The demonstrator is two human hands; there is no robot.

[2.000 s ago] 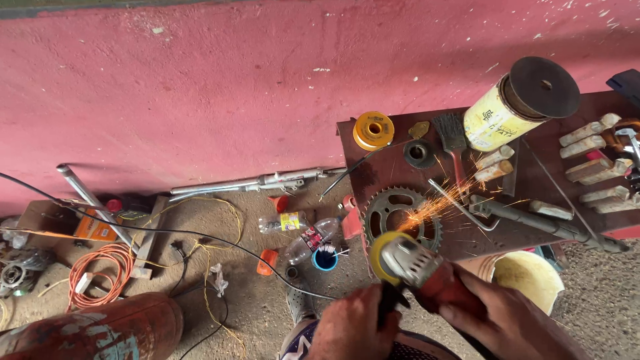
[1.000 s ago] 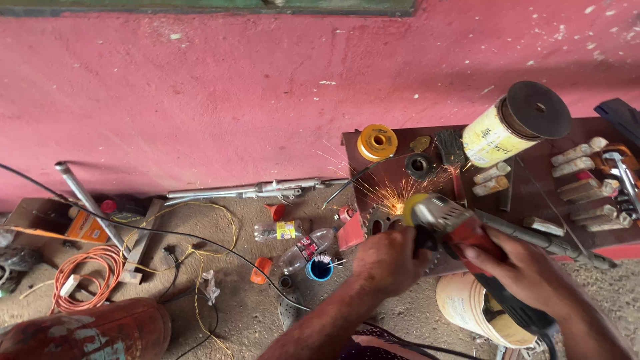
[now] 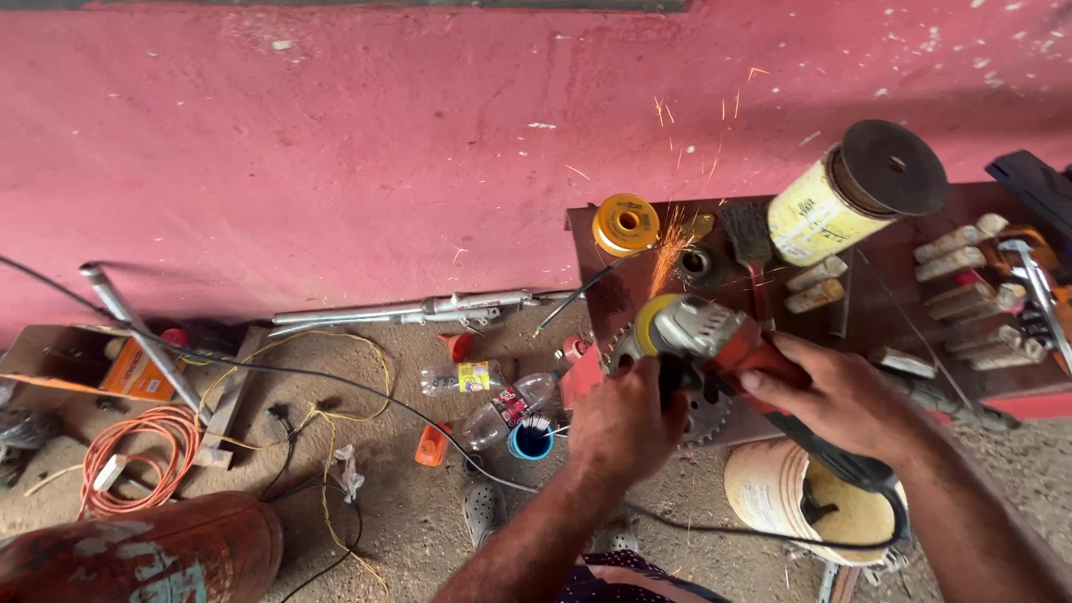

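An angle grinder [image 3: 712,335] with a red and grey body is held over the table's near left corner. My left hand [image 3: 624,423] grips its black side handle, and my right hand [image 3: 837,394] is wrapped around the rear of its body. The yellow guard or disc edge [image 3: 649,327] lies over a toothed metal sprocket [image 3: 712,414], which is partly hidden under the tool and my left hand. Orange sparks [image 3: 668,255] fly from the disc toward the wall. The exact contact point is hidden.
On the brown table [image 3: 900,243] are an orange spool [image 3: 626,224], a brush [image 3: 748,239], a yellow can [image 3: 829,205] and wooden blocks [image 3: 955,264]. A bucket [image 3: 745,486], plastic bottles [image 3: 511,410], cables, an orange hose coil [image 3: 138,461] and a rusty cylinder [image 3: 142,553] are on the floor.
The sparks now shoot up toward the wall; two seconds ago they went to the upper right over the table. The grinder and both hands have shifted over the sprocket, covering more of it.
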